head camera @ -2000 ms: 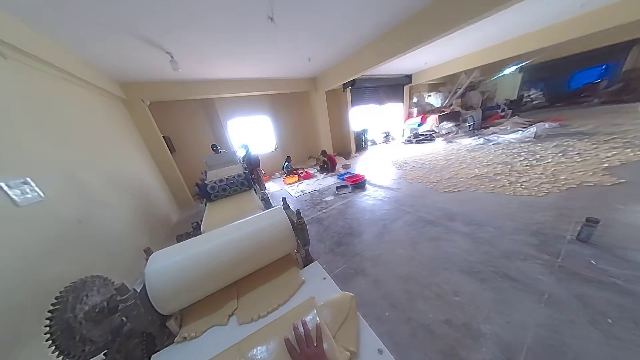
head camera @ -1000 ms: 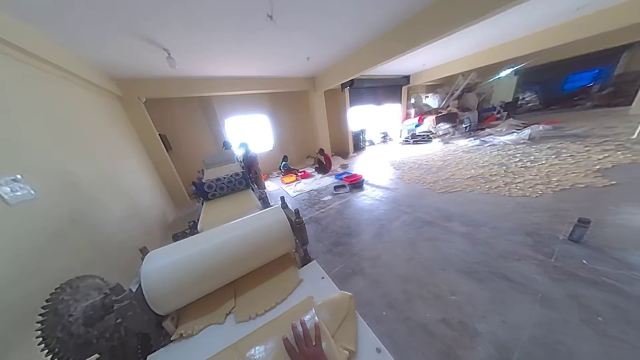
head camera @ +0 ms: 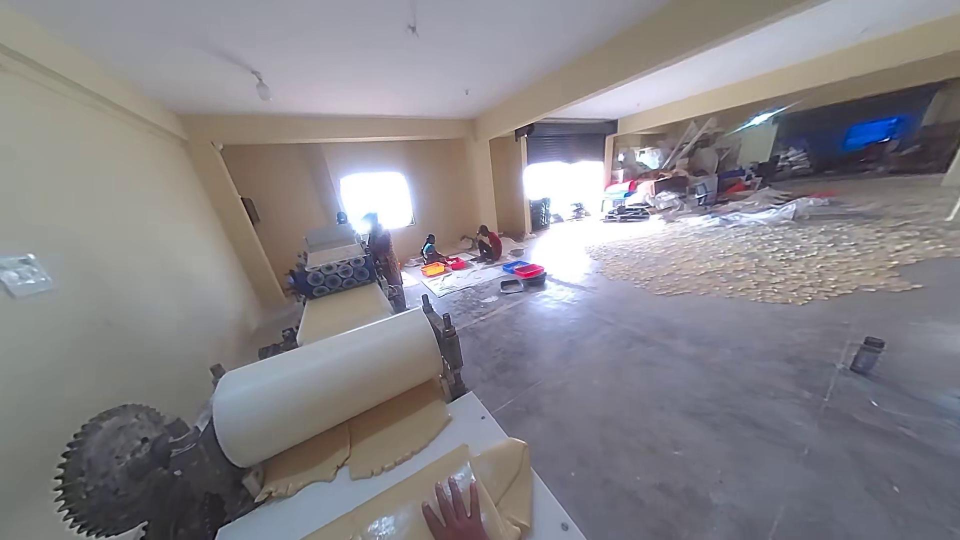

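My right hand (head camera: pixel 454 516) lies at the bottom edge with its fingers spread flat on a thick folded sheet of dough (head camera: pixel 405 501). The dough rests on a white feed table (head camera: pixel 472 420), with a folded flap at its right. Further up, two ragged-edged dough sheets (head camera: pixel 397 431) lie side by side under the large white roller (head camera: pixel 330 382) of a dough sheeting machine. My left hand is not in view.
A toothed gear (head camera: pixel 112 469) stands left of the roller. Beyond are a dough belt (head camera: pixel 345 311), cutting rollers (head camera: pixel 337 276) and a standing person (head camera: pixel 384 251). Two people sit on the floor by coloured trays (head camera: pixel 529 271). Many thin flat pieces (head camera: pixel 772 259) cover the floor at right.
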